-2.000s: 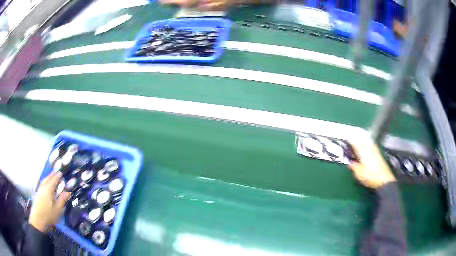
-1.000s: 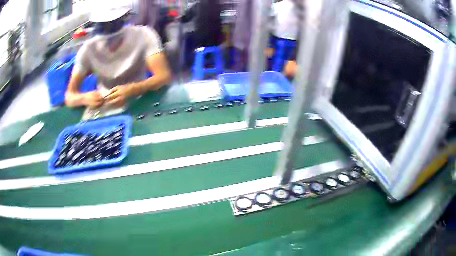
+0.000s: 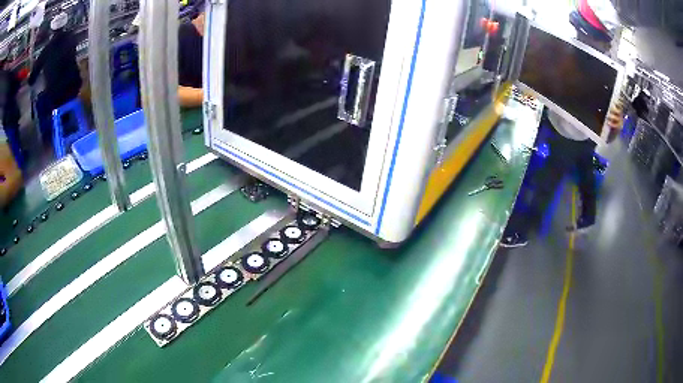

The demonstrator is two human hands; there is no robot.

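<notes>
Two fixture plates lie end to end on the green bench, loaded with a row of round black speakers with pale centres. The row runs up to the right, and its far end goes under the white machine. A thin dark guide bar lies along the right side of the row. The machine's door has a dark window and a metal handle. Neither of my hands is in the picture.
Grey metal posts stand left of the machine. A blue tray and small dark parts lie on the far left. Scissors or pliers lie right of the machine. A person stands in the aisle, partly behind a panel.
My view has swung right, towards the machine and the aisle. Both my hands, seen two seconds ago at the blue parts tray and on a plate, are out of the picture. The speaker row now shows whole.
</notes>
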